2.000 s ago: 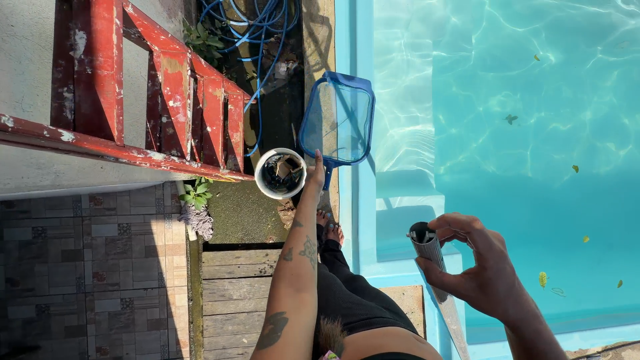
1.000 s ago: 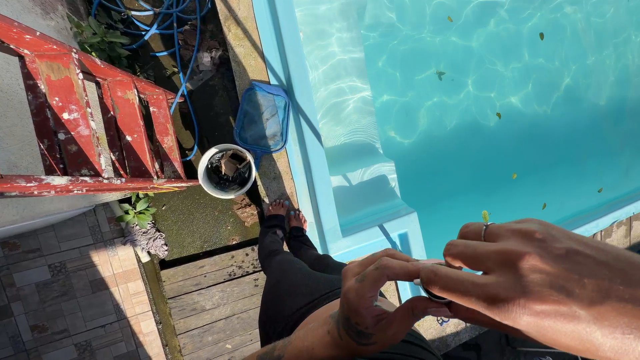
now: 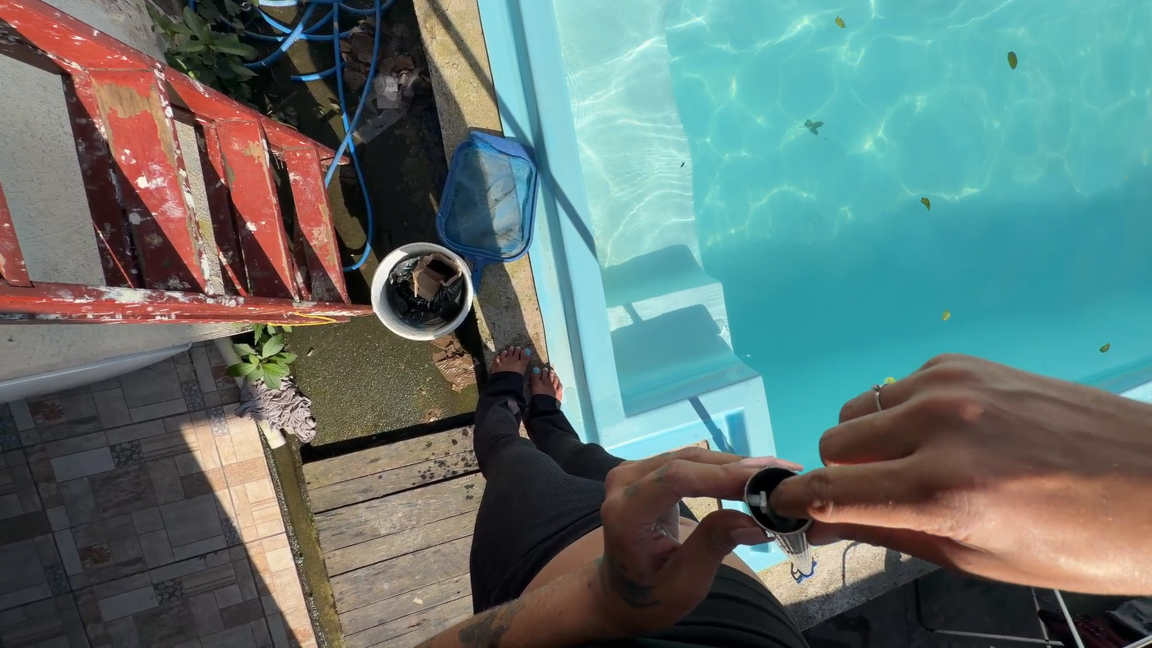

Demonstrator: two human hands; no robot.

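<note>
My left hand (image 3: 661, 531) grips the rim of a hollow metal pole (image 3: 788, 538), whose open dark end faces up. My right hand (image 3: 963, 468), with a ring on one finger, is at the same end; its index finger reaches into the opening, and the other fingers lie against the tube's side. A small pale part shows inside the opening. Most of the pole's length is hidden below. Away from both hands, a blue pool skimmer net (image 3: 489, 198) lies on the pool's edge beside a white bucket (image 3: 382, 310) holding black plastic and brown scraps.
The pool (image 3: 864, 261) with floating leaves and light steps lies to the right. A paint-spattered red ladder (image 3: 171, 301), a blue hose (image 3: 349, 135) and plants are at the left. My feet stand on the narrow concrete edge, near wooden decking (image 3: 405, 531) and patterned tiles (image 3: 117, 504).
My left hand, earlier stretched toward the skimmer net, has come to the pole's end. My right hand has changed from holding the tube's side to having a finger in its opening.
</note>
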